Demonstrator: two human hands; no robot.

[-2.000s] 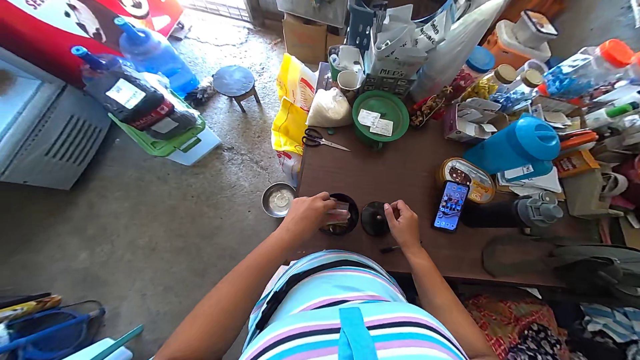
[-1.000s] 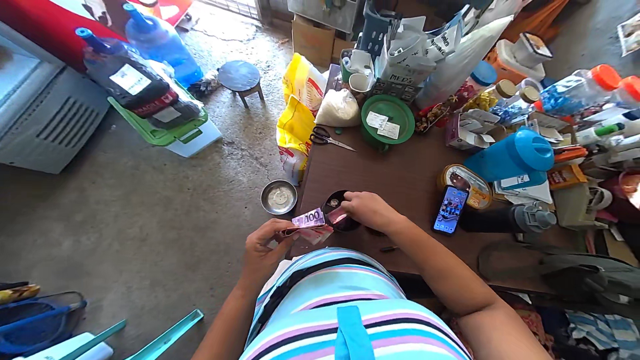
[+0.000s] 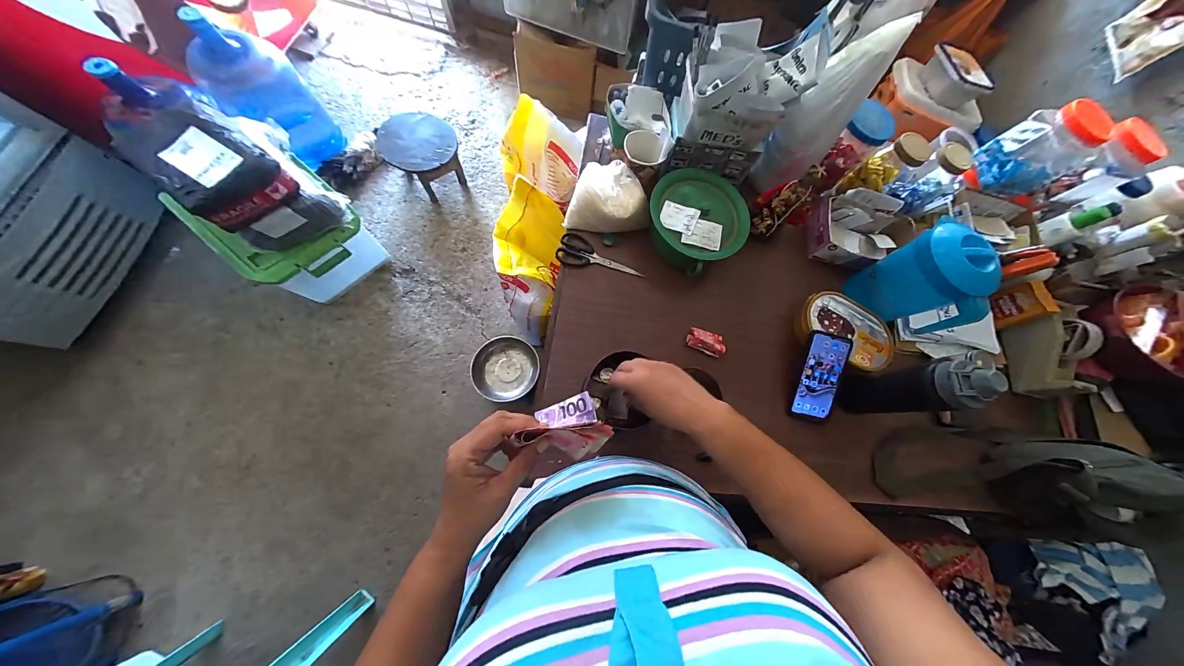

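Observation:
My left hand (image 3: 490, 462) holds folded banknotes (image 3: 569, 421), a purple one with "100" on it above reddish ones, just left of a dark round bowl (image 3: 631, 359). Over that bowl is my right hand (image 3: 657, 393), its fingertips down inside among coins (image 3: 606, 375); whether they grip anything is hidden. Partly behind my right wrist, a black round lid or dish (image 3: 705, 379) shows. A small folded red paper or banknote (image 3: 706, 341) lies on the brown table (image 3: 638, 314) beyond the bowl.
A metal bowl (image 3: 504, 368) sits left of the table. Scissors (image 3: 597, 257), a green lidded container (image 3: 700, 208) and a bag of white grains (image 3: 608, 199) stand beyond. To the right are a lit phone (image 3: 820, 375), a dark bottle (image 3: 916, 384) and a blue pitcher (image 3: 925, 273).
My left hand has moved left from the dark bowl and now holds banknotes. My right hand has moved from the black lid to the bowl. The small red folded piece now shows on the table.

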